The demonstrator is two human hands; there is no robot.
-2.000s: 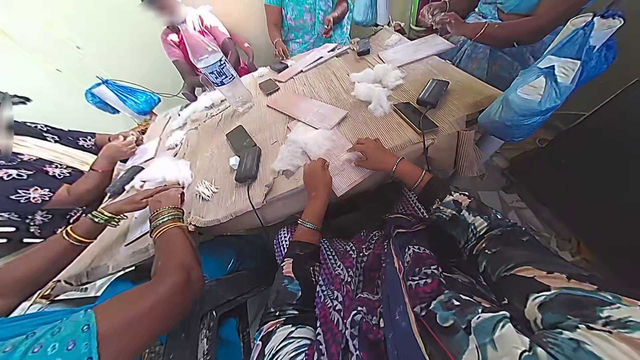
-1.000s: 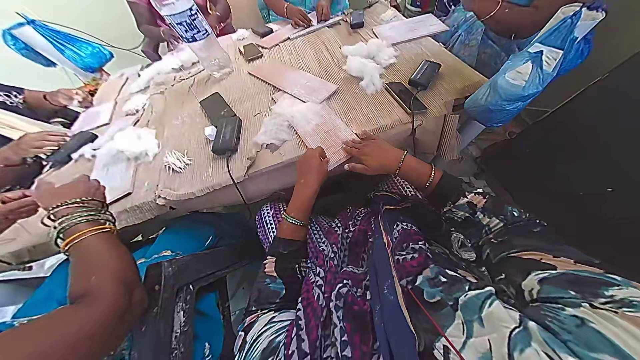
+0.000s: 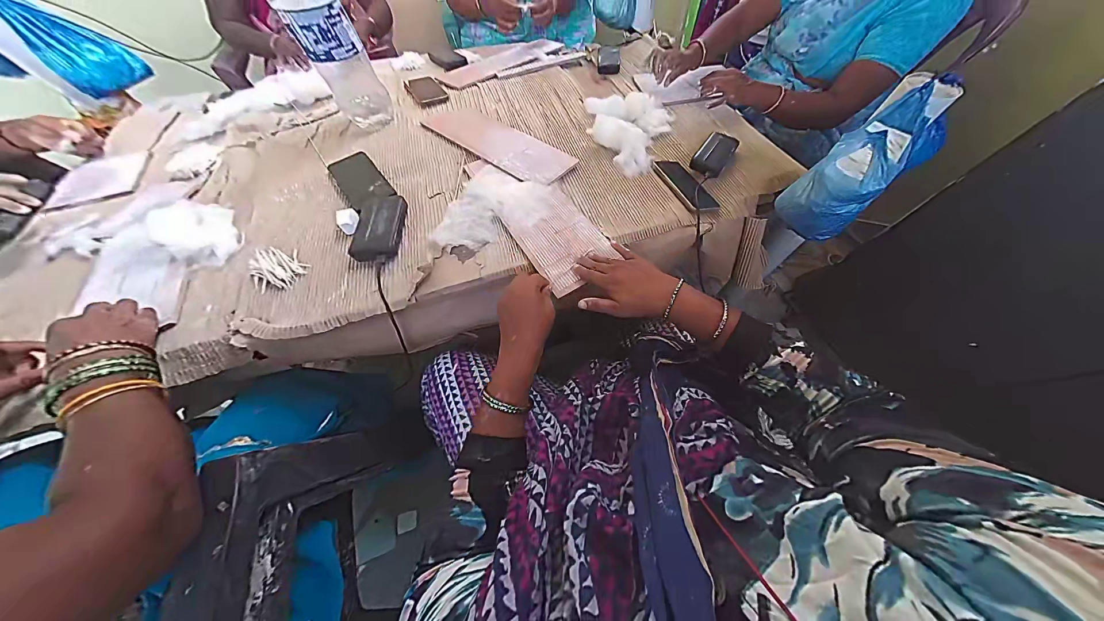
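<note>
A flat pinkish board point(image 3: 556, 235) lies at the near table edge, its far end under white cotton wool point(image 3: 487, 207). My left hand point(image 3: 526, 304) is at the board's near left corner with its fingers curled; whether something thin is between them cannot be told. My right hand point(image 3: 628, 283) rests palm down on the board's near right corner, fingers spread. Another pinkish board point(image 3: 500, 145) lies just beyond. Left of the cotton, a black box-shaped device point(image 3: 378, 228) with a cable touches a dark phone point(image 3: 360, 179). A small pile of white cotton wicks point(image 3: 278, 268) lies farther left.
Corrugated cardboard point(image 3: 285, 198) covers the table. A plastic bottle point(image 3: 345, 78) stands at the back left. More cotton point(image 3: 628, 129), a phone point(image 3: 686, 187) and a charger point(image 3: 714, 155) lie right. A blue plastic bag point(image 3: 862, 164) hangs at the right corner. A co-worker's arm point(image 3: 112, 431) reaches in at left.
My right hand has flattened out on the board since the earliest frame, and my left hand stays by its near corner. The neighbour's hands at left have moved apart.
</note>
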